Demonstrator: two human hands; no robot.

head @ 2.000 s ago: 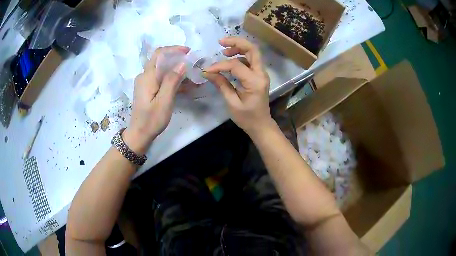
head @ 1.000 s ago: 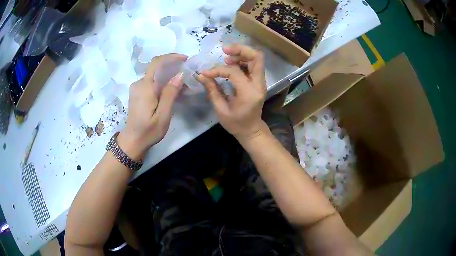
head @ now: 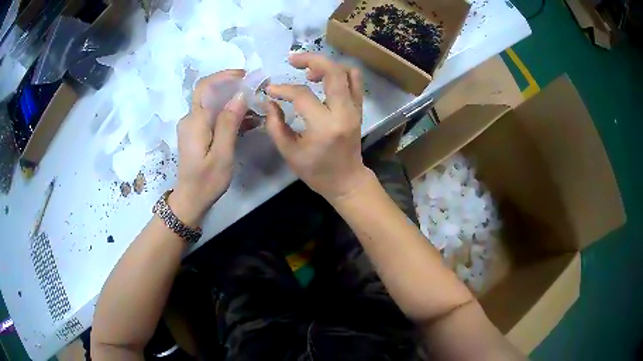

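Observation:
My left hand (head: 209, 137) holds a translucent plastic piece (head: 255, 90) between thumb and fingers, above the white table. My right hand (head: 321, 123) is at the piece's right side, with index fingertip and thumb close together at a tiny dark insert (head: 264, 87). The insert is at the piece's edge area; whether it is seated cannot be told. The other right fingers are spread. A heap of white translucent pieces (head: 158, 77) lies beyond my left hand.
A small cardboard tray (head: 381, 58) of dark parts stands at the right. A large open carton (head: 546, 176) with white pieces sits below the table edge. At the left are another cardboard tray (head: 48, 121), a pen-like item (head: 44, 206), a dotted sheet (head: 49, 275) and brown flakes (head: 132, 185).
Both hands have moved slightly left with the piece. My right fingertips stay near the insert, with the index finger and thumb now a little further apart.

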